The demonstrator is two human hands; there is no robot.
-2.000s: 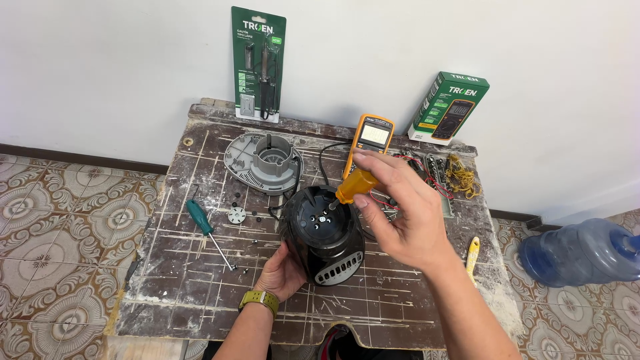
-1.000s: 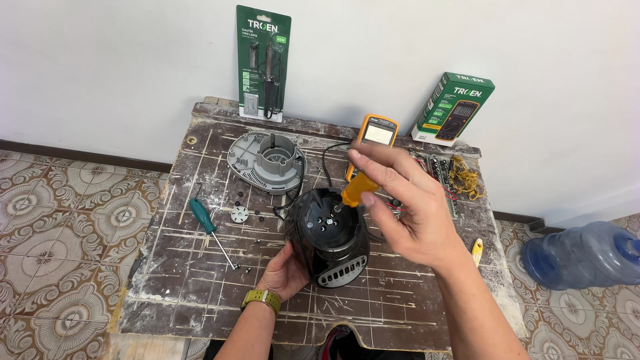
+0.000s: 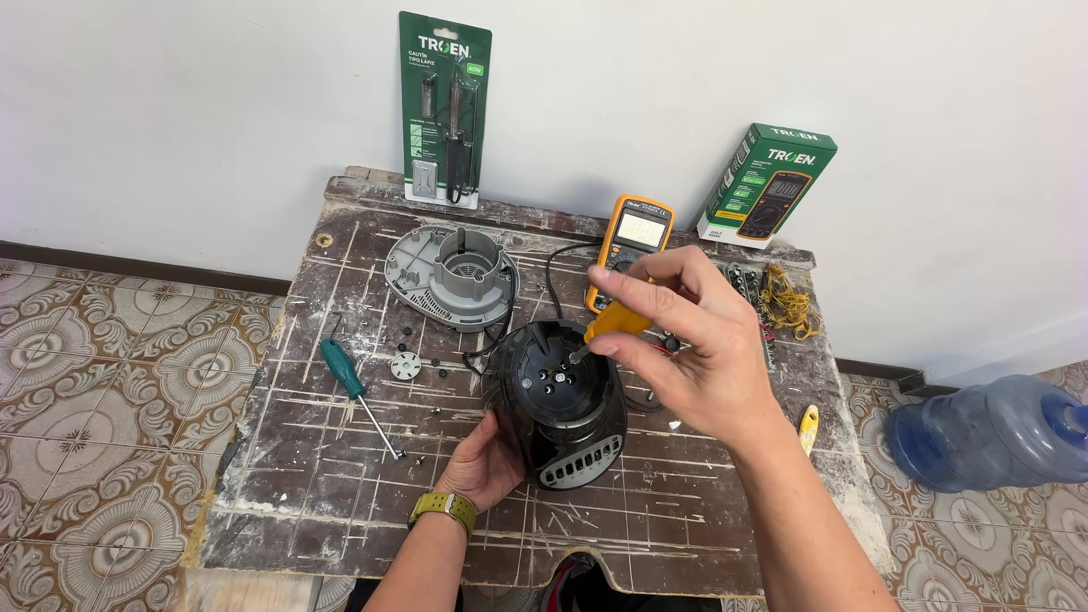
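A black blender motor base (image 3: 561, 408) stands tilted on the scratched brown table, its round top recess with several holes facing up and its row of buttons toward me. My left hand (image 3: 484, 463), with a watch at the wrist, grips the base's lower left side. Between thumb and fingers, my right hand (image 3: 688, 340) holds a screwdriver with a yellow handle (image 3: 620, 321); its shaft points down into the recess near the central holes. Whether the tip sits in a screw cannot be told. Behind the base lies a grey plastic bottom cover (image 3: 463, 276) with a cord beside it.
A teal-handled screwdriver (image 3: 342, 370), a slotted metal disc (image 3: 405, 366) and small screws lie left. An orange multimeter (image 3: 637, 234) stands behind my right hand. Packaged soldering iron (image 3: 445, 110), multimeter box (image 3: 765, 185), yellow cord (image 3: 789, 302), yellow-handled tool (image 3: 808, 427) and water jug (image 3: 986, 433) surround the work.
The fingers of my right hand have shifted on the yellow handle, the index finger now more extended. My left hand stays on the base.
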